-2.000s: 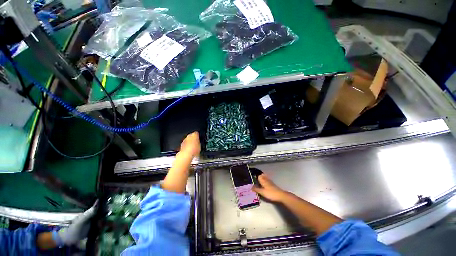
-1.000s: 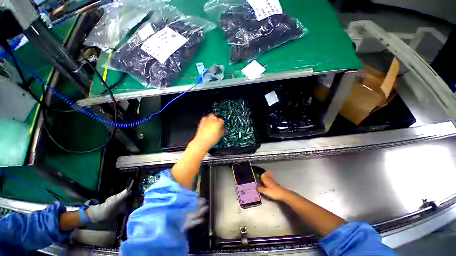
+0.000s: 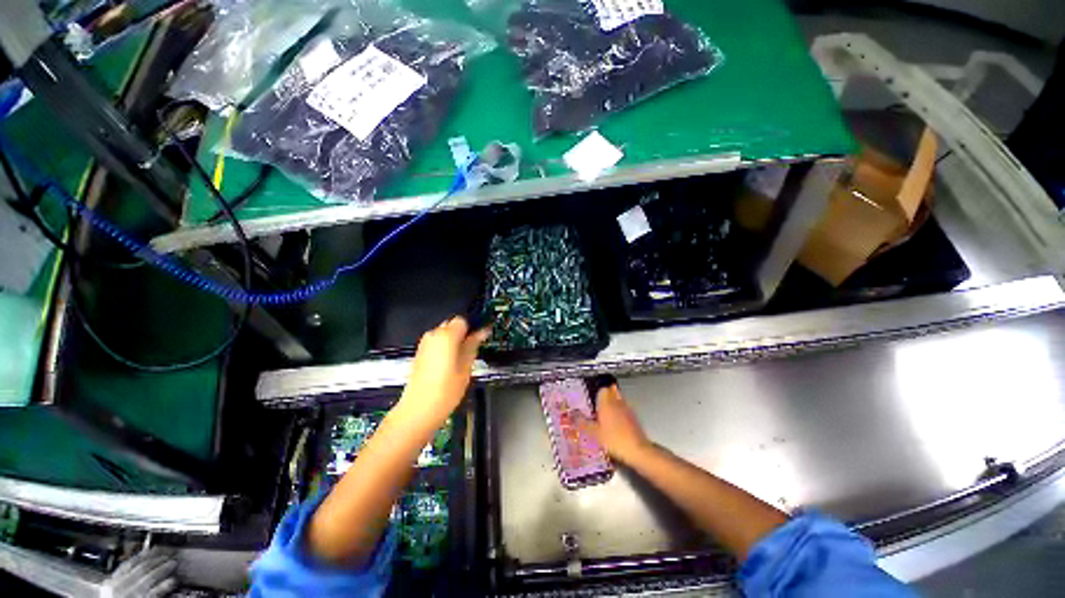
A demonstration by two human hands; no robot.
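Observation:
The smartphone (image 3: pixel 569 423) lies on the shiny metal bed (image 3: pixel 747 432), its screen pink. My right hand (image 3: pixel 618 426) is at the phone's right edge, with a finger over the screen; a small black thing shows at its fingertips. My left hand (image 3: pixel 444 356) is at the lower left edge of the bin of dark-green cylinders (image 3: pixel 540 286), fingers bent together; I cannot tell if it holds a part. The black pallet (image 3: pixel 467 467) with green circuit boards (image 3: pixel 423 526) lies below my left forearm, which partly covers it.
The green-matted shelf (image 3: pixel 701 129) with bagged parts (image 3: pixel 350 117) overhangs the bins. A bin of black parts (image 3: pixel 683 263) and cardboard box (image 3: pixel 870 210) stand right. A blue coiled cord (image 3: pixel 216 284) hangs left. Another person's gloved hand (image 3: pixel 140 575) is at lower left.
My left hand has moved from over the green cylinders down and left to the bin's edge. The phone screen is now all pink. The gloved hands have withdrawn from the pallet, which shows more boards.

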